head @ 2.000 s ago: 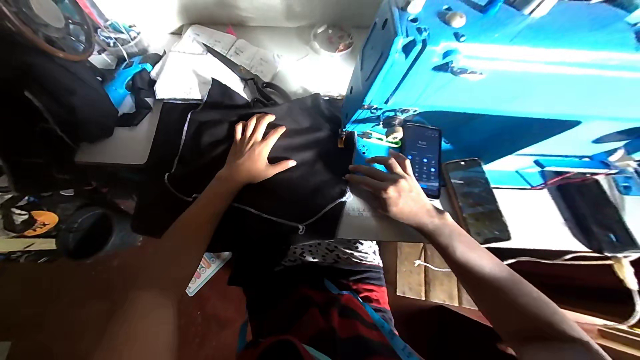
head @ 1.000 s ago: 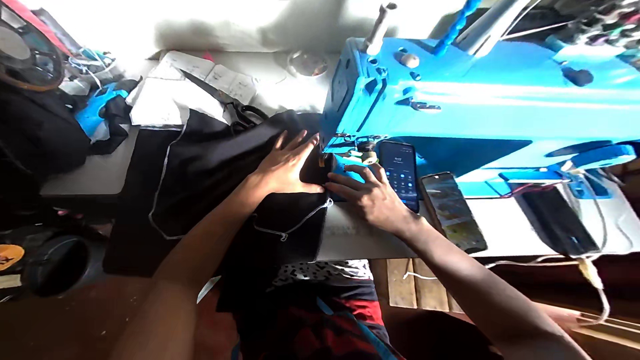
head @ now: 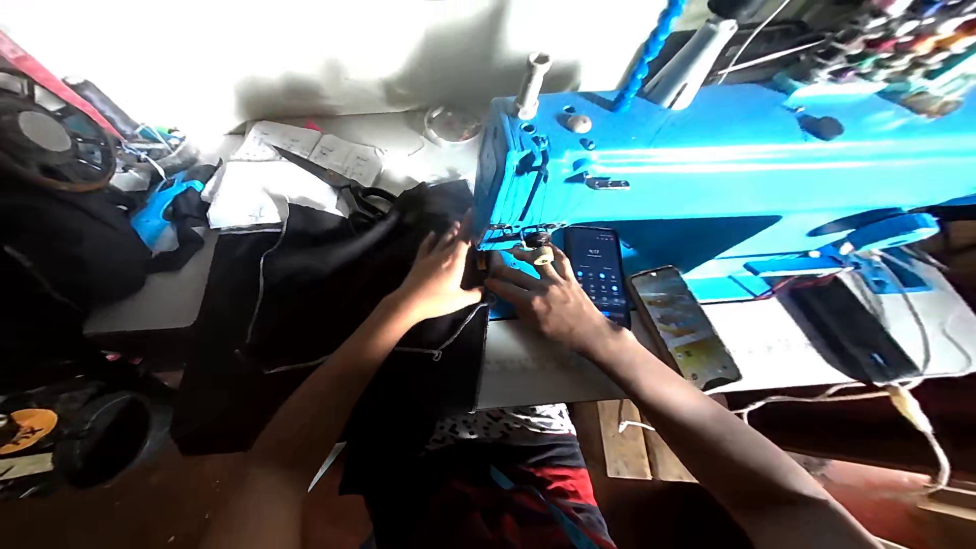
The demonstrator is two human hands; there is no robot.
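Black fabric (head: 328,297) with light stitched edging lies on the table and hangs over its front, its upper right part at the needle end of a blue sewing machine (head: 686,168). My left hand (head: 438,278) rests spread and palm down on this fabric, just left of the presser foot area. Beside the needle area, my right hand (head: 553,297) has bent fingers at the fabric's right edge, under the machine head; whether they pinch anything is hidden. A lit smartphone (head: 598,271) lies right behind that hand, partly under the machine arm.
Scissors (head: 324,168) lie on papers (head: 267,187) behind the fabric. A second phone (head: 682,328) and a black device (head: 846,328) with white cables sit right. A small round dish (head: 451,126) stands behind; thread spools (head: 907,46) are at upper right.
My left hand has moved right across the fabric, close to the needle area. The fabric has shifted and bunched near the machine. My right hand stays beside the needle area. The view has shifted.
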